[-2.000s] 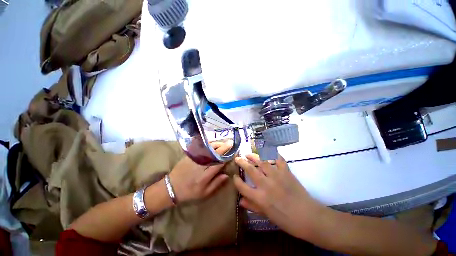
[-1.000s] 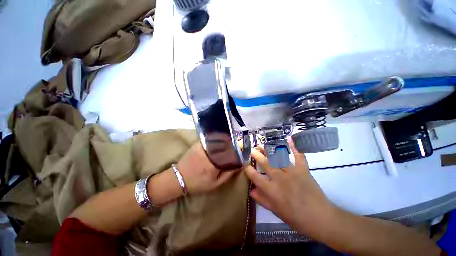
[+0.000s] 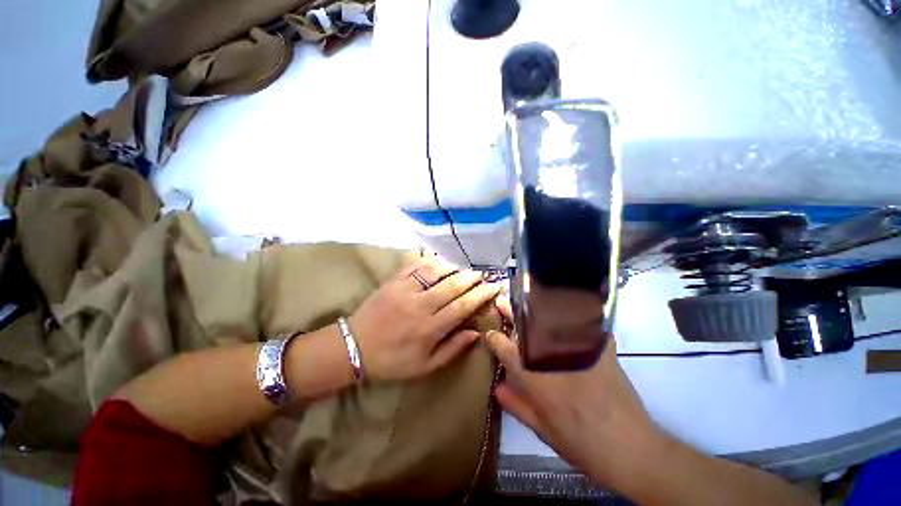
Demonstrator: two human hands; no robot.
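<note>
The tan jacket (image 3: 346, 425) lies bunched on the white machine table, its zipper edge (image 3: 489, 425) running up to the needle area. My left hand (image 3: 410, 321) lies flat on the cloth left of the needle, fingertips at the edge. My right hand (image 3: 568, 395) is at the zipper edge, thumb and fingers close to it; the shiny metal lever guard (image 3: 563, 237) covers part of this hand. The guard also hides the presser foot. Whether the right fingers pinch the edge is hard to see.
The white sewing machine head (image 3: 731, 109) with a blue stripe fills the upper right. The ribbed tension dial (image 3: 723, 314) sits right of the guard, near a black phone (image 3: 815, 321). More tan garment pieces (image 3: 207, 49) lie behind at the upper left. A ruler-marked edge (image 3: 553, 482) runs along the front.
The view has shifted, so the guard and dial appear farther right and larger. My left fingers now show beside the guard, while the guard covers part of my right hand.
</note>
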